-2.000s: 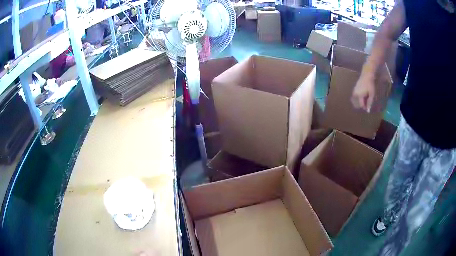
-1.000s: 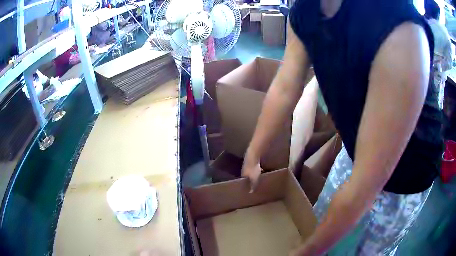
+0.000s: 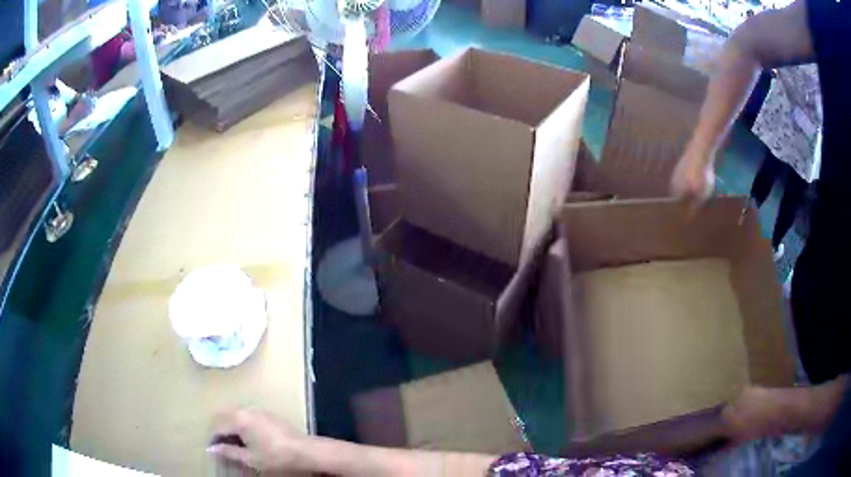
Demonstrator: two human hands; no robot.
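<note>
A white paper-wrapped piece (image 3: 219,312) stands on the cardboard-covered bench (image 3: 187,224). It has a rounded top over a wider base; I cannot tell if it is one bundle or two. My right hand (image 3: 257,440) reaches in from the right, low over the bench, just below the wrapped piece and not touching it. Its thumb and fingers look apart and I see nothing in it, though it is slightly blurred. A corner of white paper (image 3: 89,464) shows at the bottom left. My left hand is not in view.
Another person's hands hold a large open carton (image 3: 662,326) at the right. Tall empty cartons (image 3: 457,158) stand beyond the bench edge. A flat-topped carton (image 3: 457,410) lies on the floor. A cardboard stack (image 3: 233,79), fan (image 3: 355,74) and dark green conveyor (image 3: 103,214) with metal fittings (image 3: 58,224) are also there.
The other person has lifted the open carton and moved it right, uncovering the box on the floor. My right hand and forearm have come into view over the bench. The view has tilted down.
</note>
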